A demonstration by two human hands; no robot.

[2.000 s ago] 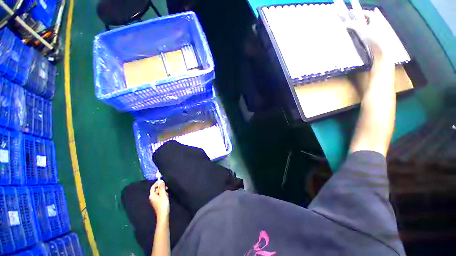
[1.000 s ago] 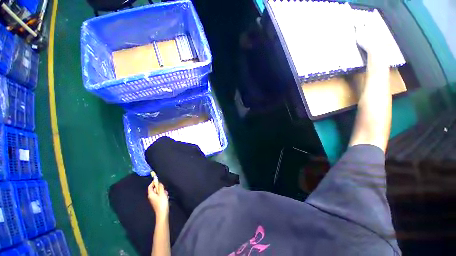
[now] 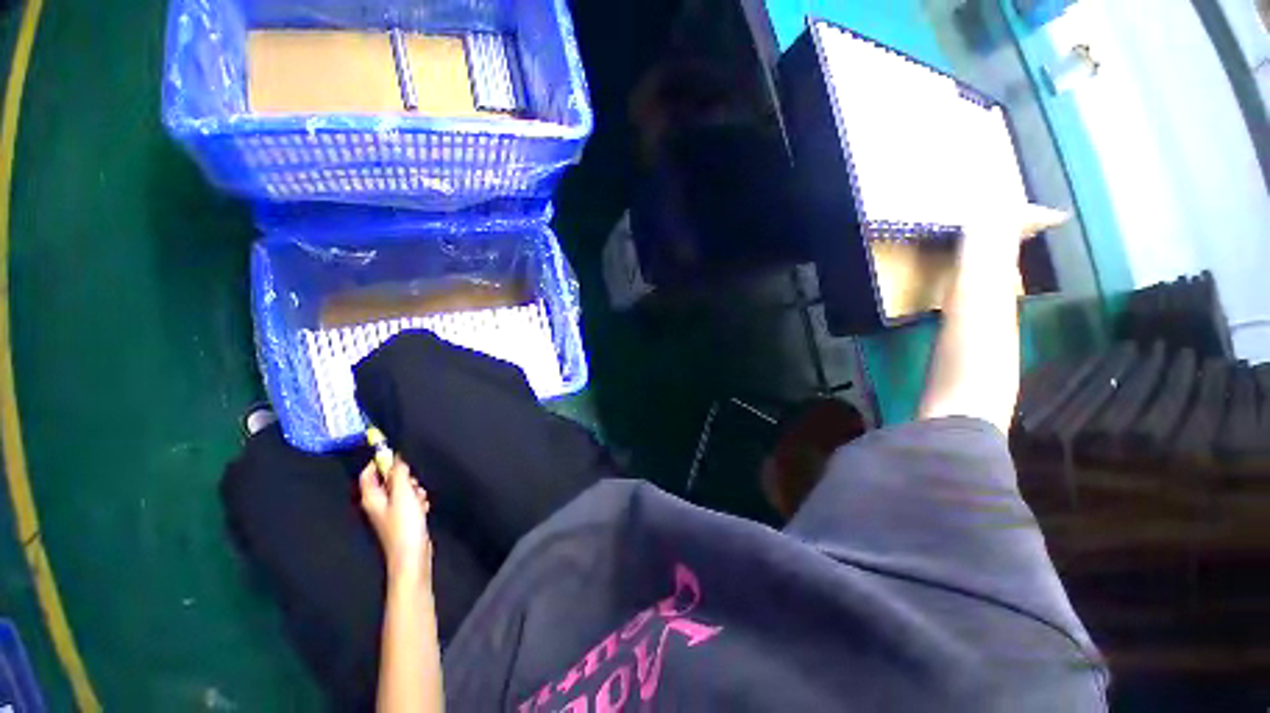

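Note:
My left hand (image 3: 396, 499) is over my lap, closed around a slim tool (image 3: 379, 449) with a yellowish grip; its tip points towards the lower basket. My right hand (image 3: 1000, 230) reaches to the lower edge of the white-silver tubes (image 3: 926, 139) in the dark-edged tray (image 3: 847, 209) on the bench. That hand is washed out by glare, so I cannot tell if it holds a tube. Tan base (image 3: 908, 279) shows below the tubes.
The lower blue basket (image 3: 286, 365), by my knees, holds rows of tubes. The upper blue basket (image 3: 376, 156) holds brown cardboard and a few tubes. Both have clear liners. A dark ridged stack (image 3: 1135, 418) is at the right. Teal bench (image 3: 1093, 230) surrounds the tray.
The view has turned right, so baskets and tray sit further left. My right hand has moved from over the tubes to their lower right edge. My left hand still holds the tool over my lap.

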